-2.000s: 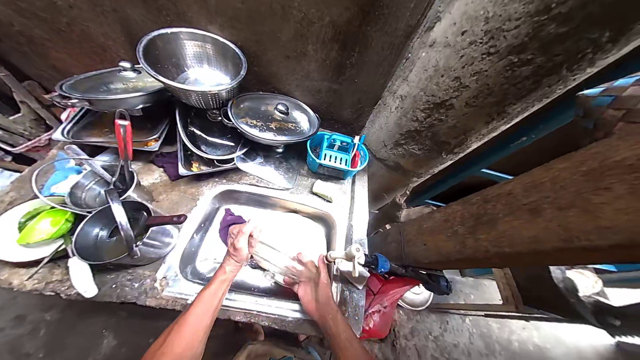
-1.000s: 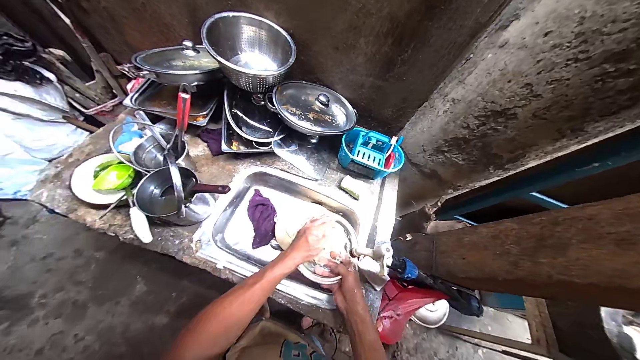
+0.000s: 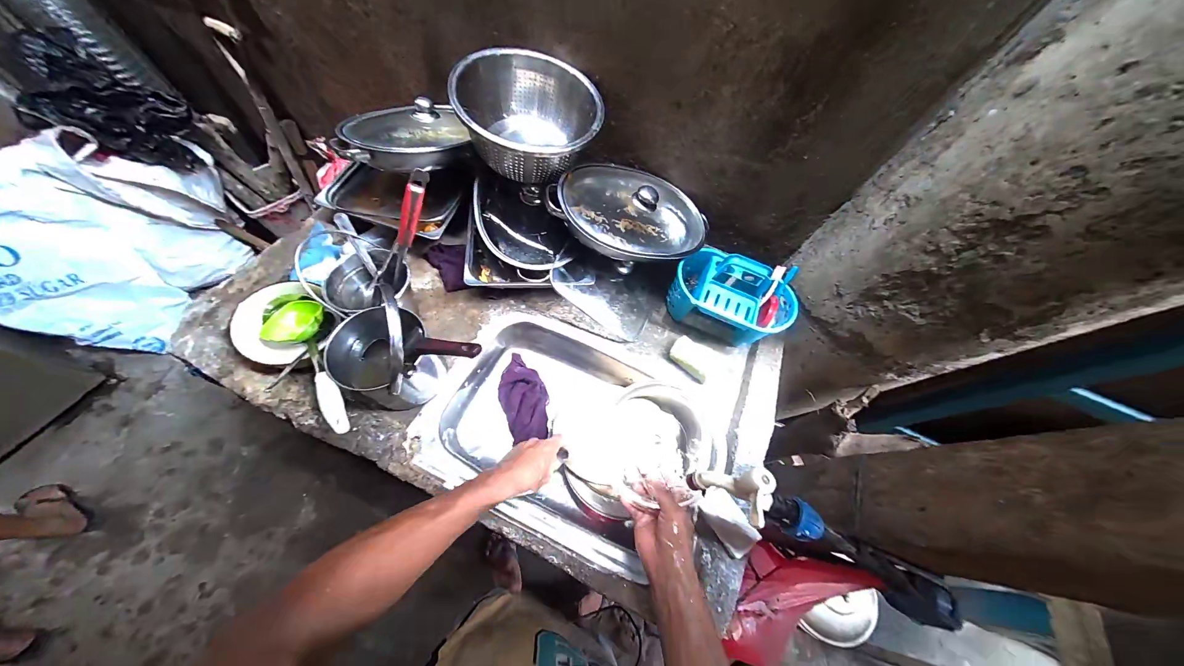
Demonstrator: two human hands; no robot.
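A round metal vessel [image 3: 689, 416] lies at the right side of the steel sink [image 3: 453, 421], its middle washed out by glare. My left hand [image 3: 532, 465] is closed at the vessel's left side, around a small item whose dark end pokes out by the fingers. Wet and with white suds on it, my right hand [image 3: 659, 507] is at the vessel's near right edge, close to the tap [image 3: 740, 483]; what its fingers hold is lost in the glare. A crumpled purple cloth [image 3: 524, 398] lies in the sink, just beyond my left hand.
Left of the sink stand a dark saucepan [image 3: 356, 356] and a plate [image 3: 248, 324] with a green bowl [image 3: 292, 321]. Behind are a steel colander [image 3: 527, 102], lidded pans [image 3: 632, 217] and a blue basket [image 3: 731, 301]. A red plastic bag [image 3: 786, 592] is below right.
My left hand has moved from over the vessel to its left side, apart from my right hand. The view has shifted left, showing more of the floor and the white sack.
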